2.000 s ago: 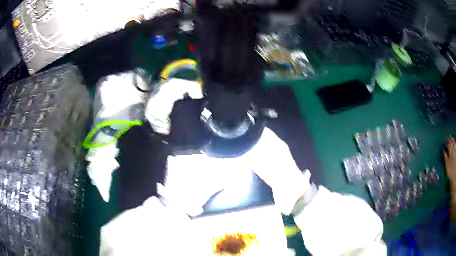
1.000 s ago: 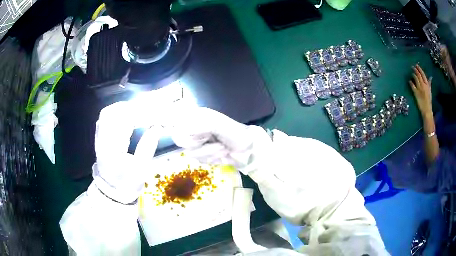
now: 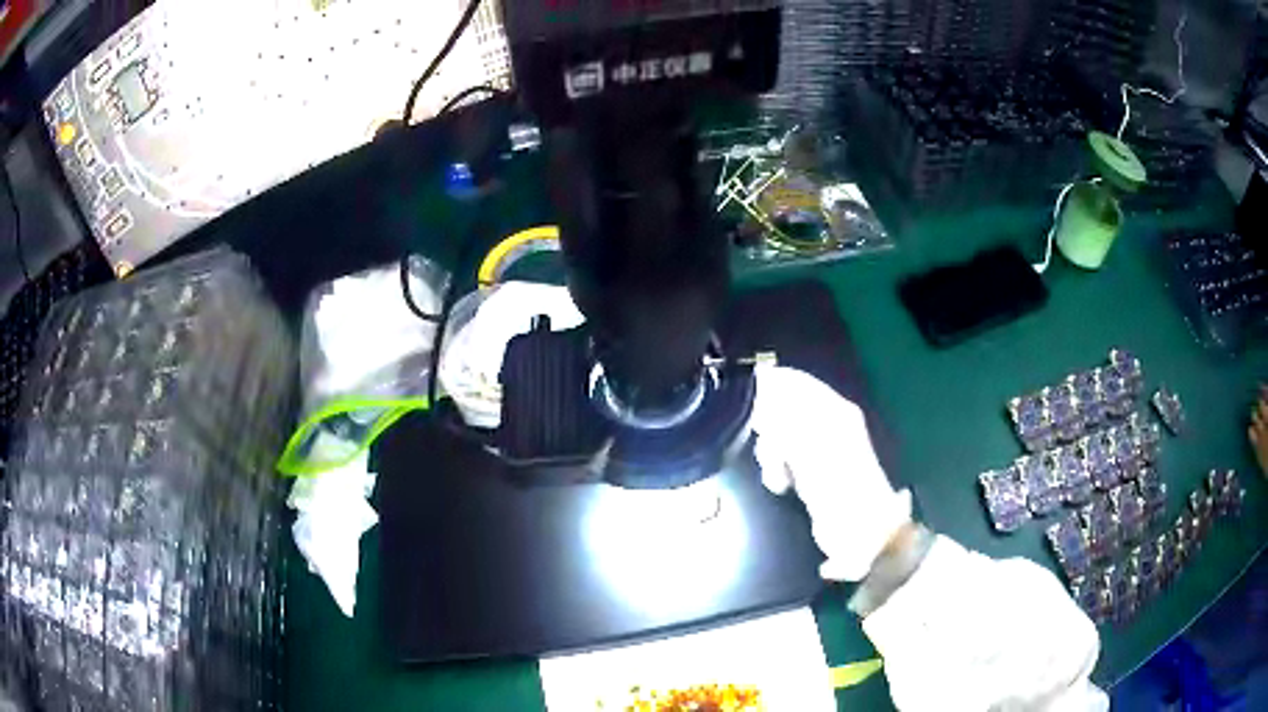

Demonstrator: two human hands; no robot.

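The black video microscope [image 3: 647, 209] stands over its wide base plate [image 3: 480, 563]. A bright light spot lies on the plate, with a small curved dark mark inside it that I cannot identify. My right hand [image 3: 823, 466], in a white glove, is beside the ring lens on its right, fingertips near the silver side screw [image 3: 762, 360]. Its fingers are blurred and washed out, so I cannot tell whether it holds anything. My left hand is not in view. A white scrap sheet [image 3: 598, 682] with orange-brown specks [image 3: 695, 700] lies in front of the base, cut off by the lower edge.
Clear blister trays [image 3: 139, 459] are stacked at left below a bright monitor [image 3: 278, 111]. Crumpled white wipes [image 3: 334, 522] lie beside the base. Circuit board modules [image 3: 1099, 466] lie in rows at right, near a black phone [image 3: 973, 295]. Another person's fingers [image 3: 1258, 429] show at the right edge.
My two hands were together under the lens; now my left hand is out of view and my right is beside the lens. The view has shifted, showing the monitor and microscope head again.
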